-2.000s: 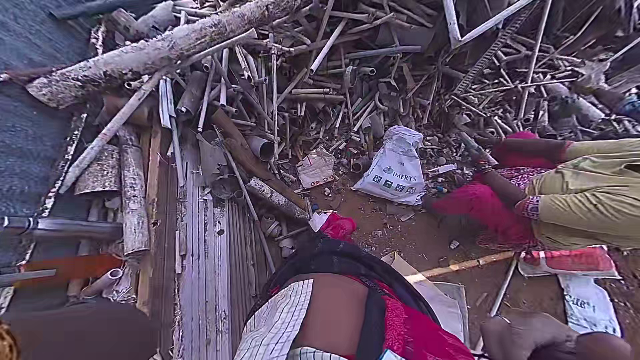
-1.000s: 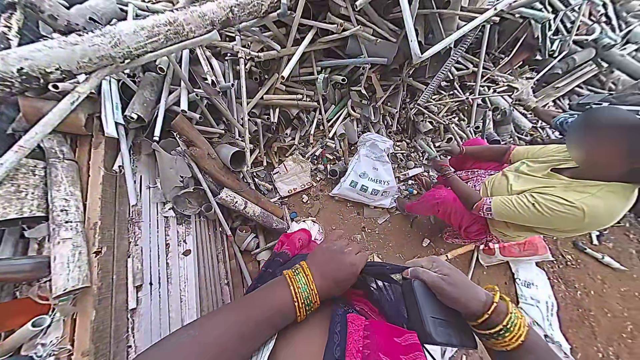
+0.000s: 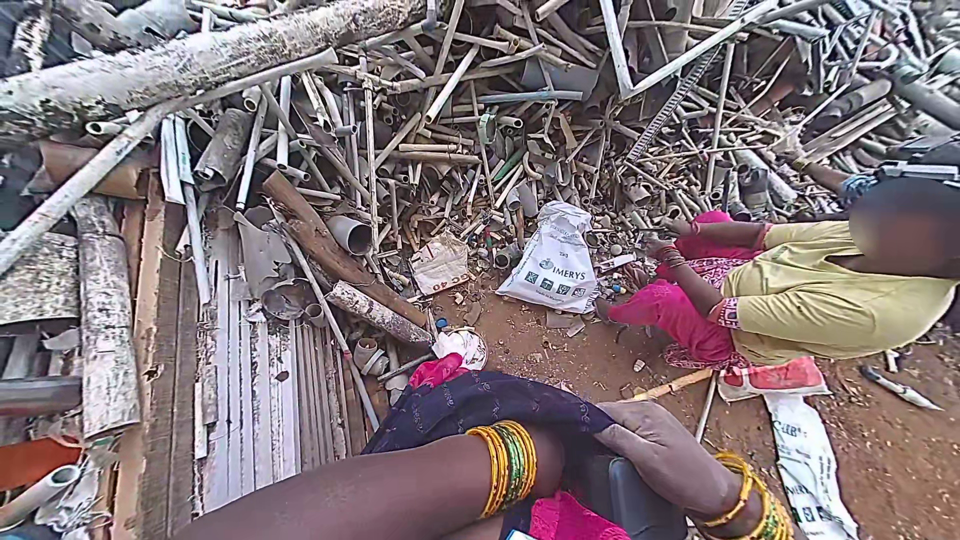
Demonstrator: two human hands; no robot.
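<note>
My left hand [image 3: 549,448], with yellow and green bangles at the wrist, reaches under a dark blue patterned cloth [image 3: 480,409] at my lap; its fingers are hidden. At the right, my right hand [image 3: 664,450] grips the edge of the same cloth, knuckles up. A black case-like object [image 3: 645,499] lies just below that hand; whether the hand touches it is unclear. Bright pink cloth [image 3: 574,517] shows between my arms, and more pink cloth pokes out beyond the dark one.
A person in a yellow top [image 3: 817,300] sits at the right beside a white printed sack [image 3: 551,259]. Scrap plastic pipes [image 3: 450,157] are heaped ahead. Long grey strips [image 3: 255,405] and a thick whitish pole [image 3: 210,64] lie left. Another sack [image 3: 810,465] rests on brown soil.
Both hands have come together at the dark cloth since the oldest frame. My left hand, visible on top of the cloth one second ago, has slipped beneath it.
</note>
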